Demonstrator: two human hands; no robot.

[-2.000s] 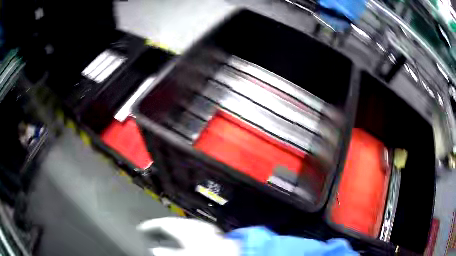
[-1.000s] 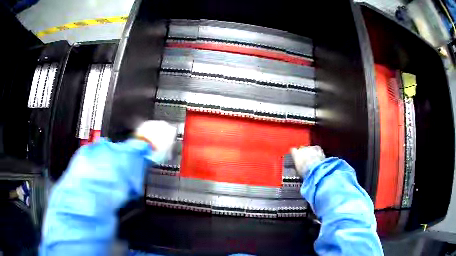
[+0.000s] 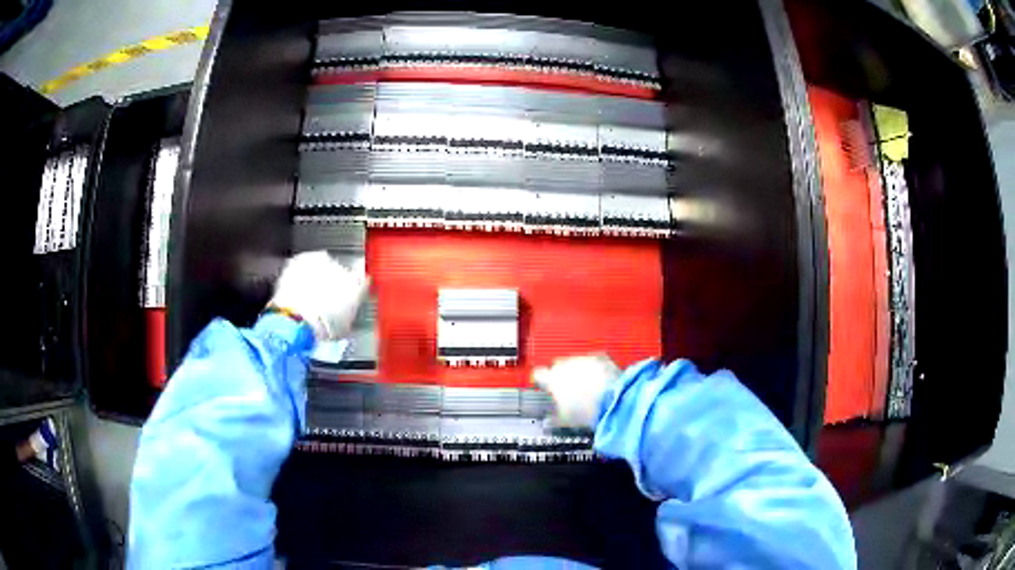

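Note:
Silver-grey medium heatsink assemblies with dark legs along one edge lie in rows [image 3: 484, 117] on a red liner sheet [image 3: 590, 278] in a deep black tote. One heatsink [image 3: 479, 325] lies alone on the bare red middle, touched by neither hand. My left hand [image 3: 321, 292], in a white glove, is over the heatsinks at the left end of the gap; its fingertips are partly hidden, so its grip is unclear. My right hand [image 3: 577, 390], gloved, is at the top edge of the front row, right of the lone heatsink; its grip is unclear.
The tote's right wall [image 3: 792, 223] divides it from another black tote with a red liner [image 3: 851, 256] and a strip of parts [image 3: 897, 267]. Further totes with heatsinks [image 3: 62, 200] stand at the left. Yellow floor tape [image 3: 128, 58] shows at the upper left.
A lone heatsink now lies on the red middle. My right hand has moved left and down from the gap's right end, where a heatsink lay. My left hand remains at the left end.

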